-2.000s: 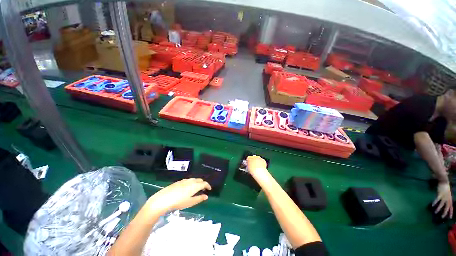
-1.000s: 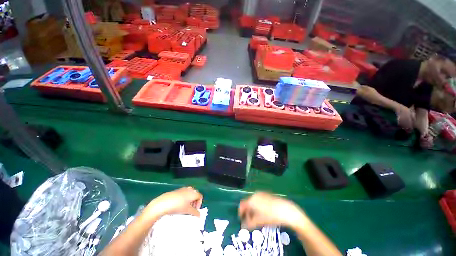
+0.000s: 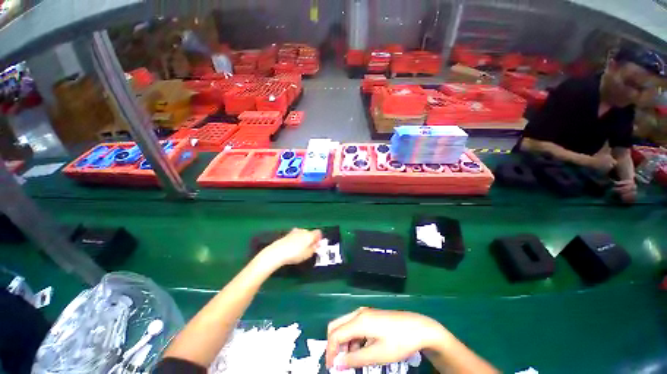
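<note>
My left hand [image 3: 298, 247] reaches over an open black box base [image 3: 333, 264] with white items inside; its fingertips are at the box's left part, and what they hold cannot be told. My right hand [image 3: 373, 337] is low in front, its fingers curled on a white part from the row of white cables [image 3: 401, 365]. A loose pile of white paper pieces [image 3: 259, 352] lies left of it. A black lid [image 3: 379, 260] with pale lettering stands between that base and a second open base [image 3: 437, 241] holding white pieces.
A clear plastic bag [image 3: 102, 329] of white cables is at left. A slotted black insert [image 3: 523, 257] and another lid [image 3: 596, 256] are at right. Red trays [image 3: 256, 168] line the belt's far side, one carrying light blue cartons [image 3: 429, 144]. A metal post [image 3: 135, 109] stands left. A person [image 3: 585, 124] works at far right.
My left hand has moved from the white pile forward to the open box base. My right hand has closed on a white part at the pile. The black boxes now appear farther right.
</note>
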